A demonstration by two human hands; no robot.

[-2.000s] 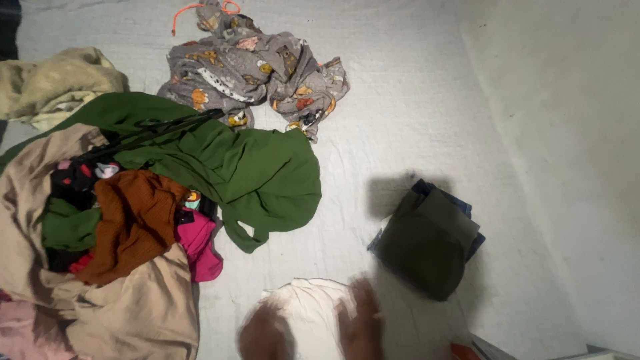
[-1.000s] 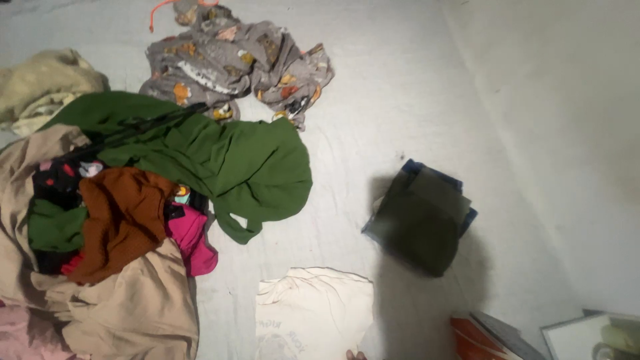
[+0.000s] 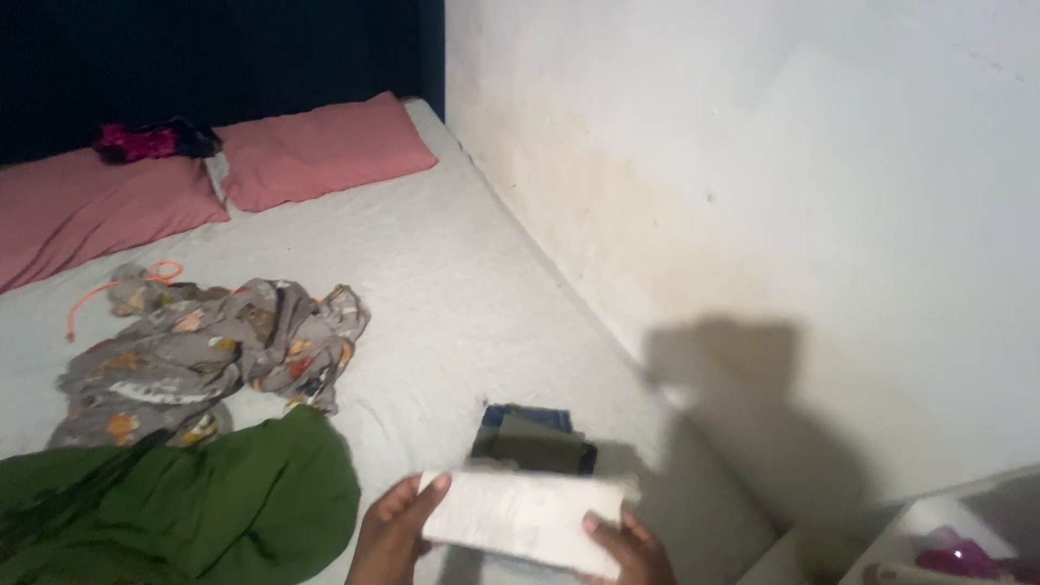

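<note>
A folded white cloth (image 3: 524, 516) is held up between both hands at the bottom centre. My left hand (image 3: 398, 528) grips its left end, thumb on top. At its right end, my right hand (image 3: 630, 548) pinches it the same way. Just beyond the cloth lies a small stack of folded dark clothes (image 3: 532, 439), olive over blue denim, partly hidden by it. To the left spreads a crumpled green garment (image 3: 244, 504). Above that is a rumpled grey patterned cloth (image 3: 219, 349) with an orange cord (image 3: 89, 296).
The bed's pale sheet (image 3: 422, 268) runs along a white wall (image 3: 731, 162) on the right. Two pink pillows (image 3: 325, 154) lie at the dark headboard (image 3: 203, 57), with a magenta and dark cloth (image 3: 154, 140) on them. Several items, one purple (image 3: 959, 556), are at the lower right.
The white cloth, spread flat on the bed one second ago, is now folded smaller and lifted in both hands. The view has tilted up toward the pillows.
</note>
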